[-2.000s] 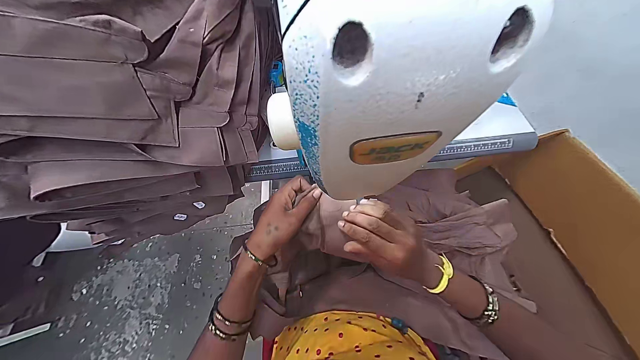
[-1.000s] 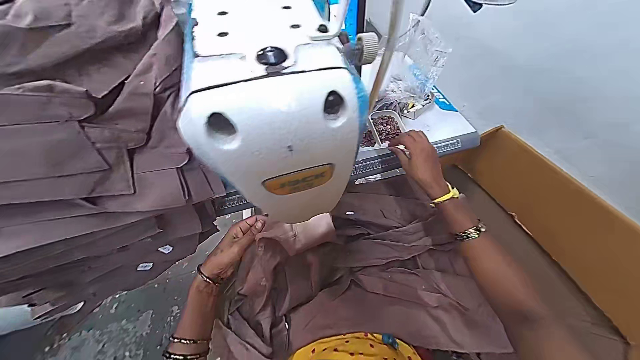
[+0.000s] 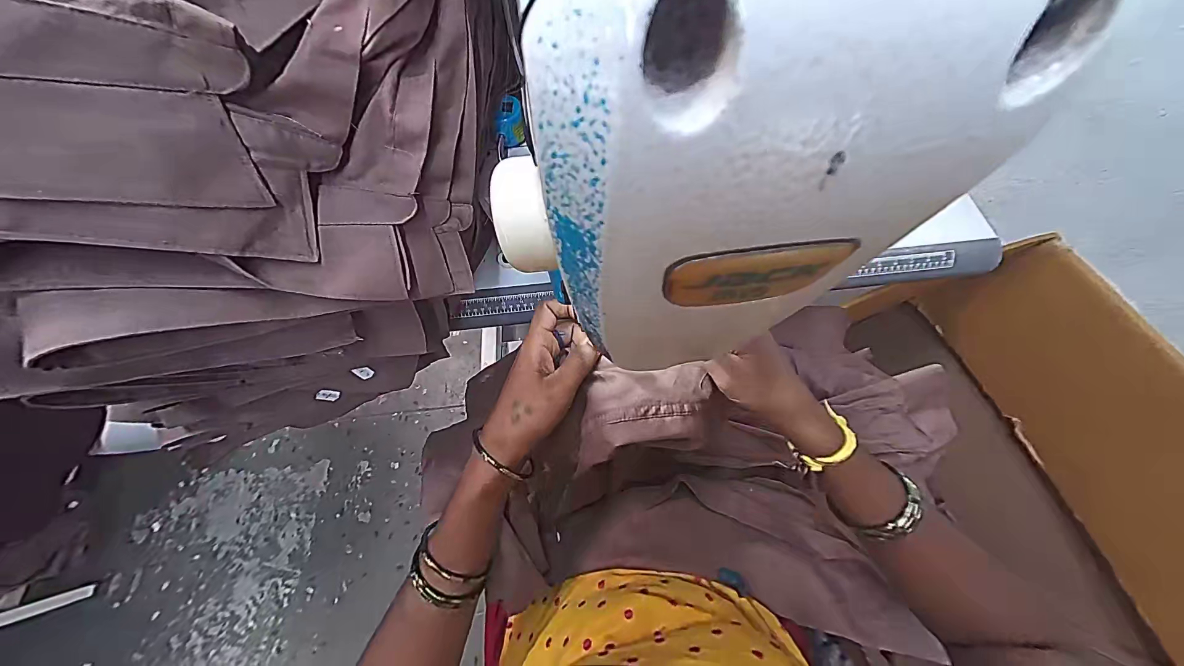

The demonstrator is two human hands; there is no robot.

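A white Jack sewing machine head (image 3: 786, 166) with blue speckles fills the upper middle and hides what lies beneath it. My left hand (image 3: 550, 370) pinches the edge of a brown cloth garment (image 3: 647, 416) at the machine's lower left corner. To the right, my right hand (image 3: 763, 379) grips the same garment just below the machine head, its fingertips partly hidden. A stitched band of the garment stretches between both hands, and the rest drapes down over my lap, across a yellow dotted cloth (image 3: 647, 620).
A tall stack of folded brown garments (image 3: 139, 148) stands at the left. A cardboard box wall (image 3: 1064, 388) runs along the right. The machine bed's edge, with a printed ruler scale (image 3: 902, 264), shows behind the head. Scraps lie on the grey floor (image 3: 231, 527).
My right hand has come from the small parts tray on the machine's table back to the garment and grips it. My left hand remains at the cloth. The view has shifted closer to the machine head.
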